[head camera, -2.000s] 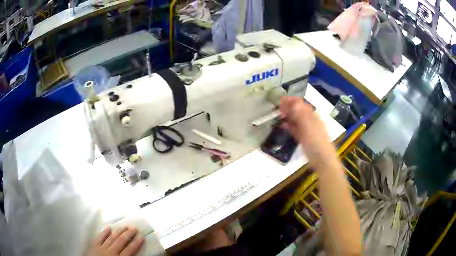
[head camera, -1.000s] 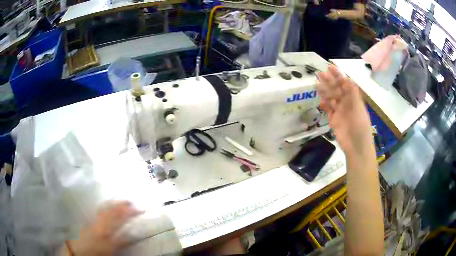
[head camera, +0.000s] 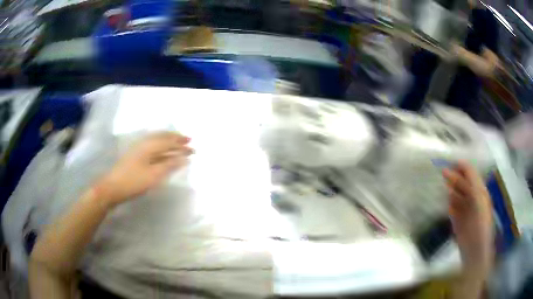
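The frame is blurred. Light grey-beige cloth lies over the left part of the white table and hangs past its left edge. My left hand is over the cloth, fingers pointing right; whether it grips any cloth is unclear. My right hand is raised in front of the right end of the white sewing machine, fingers partly bent, with nothing visible in it. The needle area is blurred beside the bright lamp glare.
Black scissors and a pink-red tool lie beneath the machine arm. A dark flat rectangle lies near my right hand. Blue bins stand behind the table. A person's arm shows at the back right.
The view has swung left, so the machine sits further right and more cloth shows. My left hand has moved up and forward over the cloth. My right hand is lower relative to the machine.
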